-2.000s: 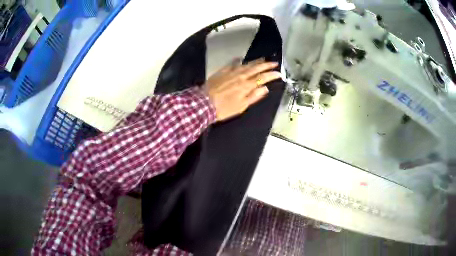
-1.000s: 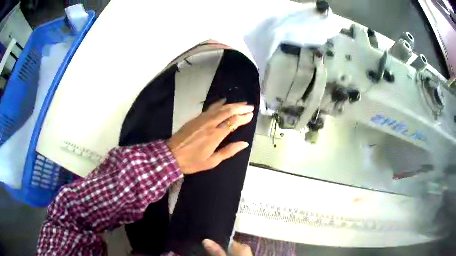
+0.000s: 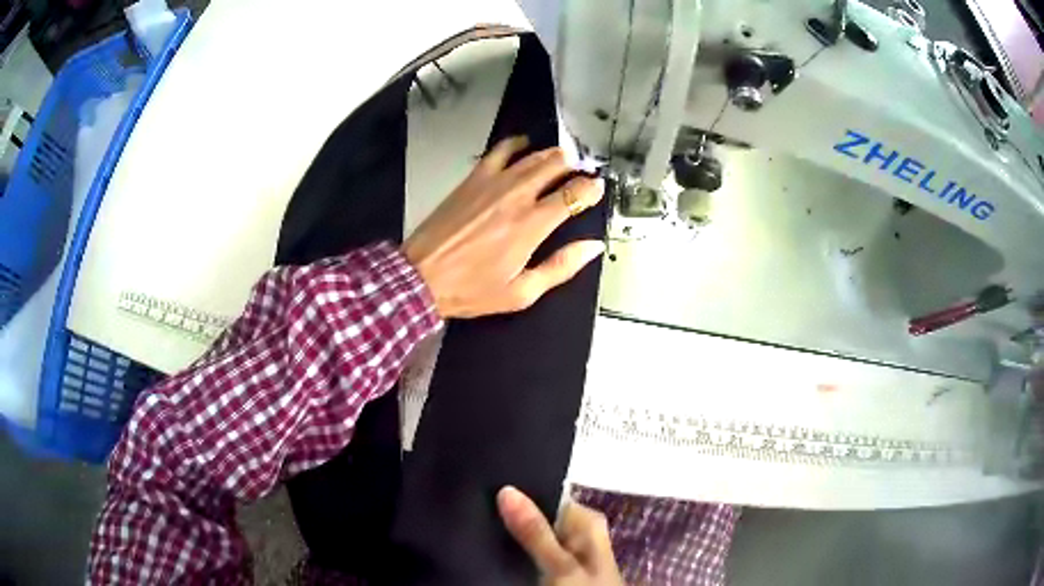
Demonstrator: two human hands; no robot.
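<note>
The band (image 3: 504, 395) lies as a long curved loop on the white table, black face up, its right edge beside the presser foot (image 3: 641, 204) of the sewing machine (image 3: 790, 229). A thin pink-brown edge shows at its far curve. My left hand (image 3: 504, 235) lies on the band with fingers spread, fingertips near the presser foot, pressing it flat. My right hand (image 3: 561, 538) pinches the band's near right edge, thumb on top and fingers beneath, at the table's front edge. The near end of the loop is cut off by the picture's edge.
Red-handled snips (image 3: 959, 310) lie on the machine bed at the right. A blue basket (image 3: 103, 383) with pale sheets stands left of the table. A printed ruler tape (image 3: 756, 441) runs along the table's front edge.
My right hand has come further into view at the band's near edge. Against the previous frame, my left hand is higher in the picture and nearer the presser foot. The view has shifted.
</note>
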